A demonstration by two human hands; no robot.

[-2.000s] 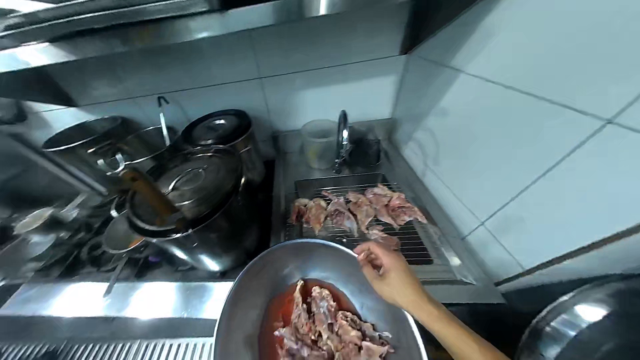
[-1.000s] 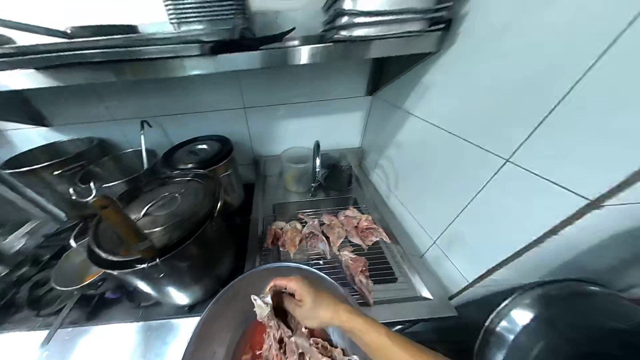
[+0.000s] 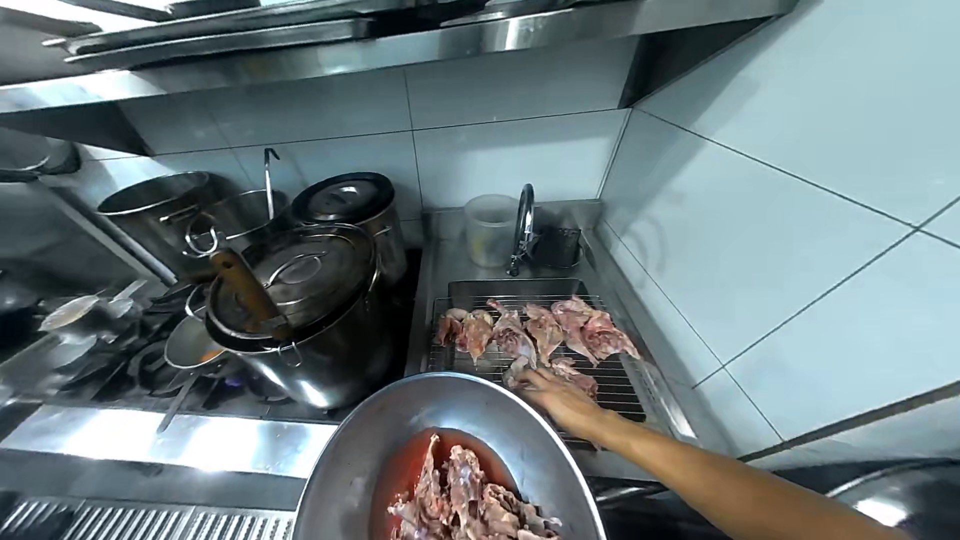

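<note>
My right hand (image 3: 559,401) reaches over the rim of a large steel bowl and has its fingers on a raw poultry piece (image 3: 517,372) at the front of a wire rack (image 3: 619,386). The rack lies over the sink, with a row of raw poultry pieces (image 3: 544,330) along its back part. Another piece (image 3: 576,375) lies just right of my fingers. In the steel bowl (image 3: 360,465), at the bottom of the view, more raw pieces (image 3: 465,487) sit in reddish liquid. My left hand is out of view.
Left of the sink, a big lidded pot (image 3: 322,360) with a wooden-handled tool (image 3: 251,292) stands by other pots. A faucet (image 3: 525,225), a plastic container (image 3: 491,232) and a dark holder (image 3: 556,247) are behind the rack. A steel shelf (image 3: 450,56) crosses above; a tiled wall (image 3: 787,247) bounds the right.
My right hand has moved from over the bowl, where it held a poultry piece, to the front of the rack. The rack holds another piece at its front beside the one from before.
</note>
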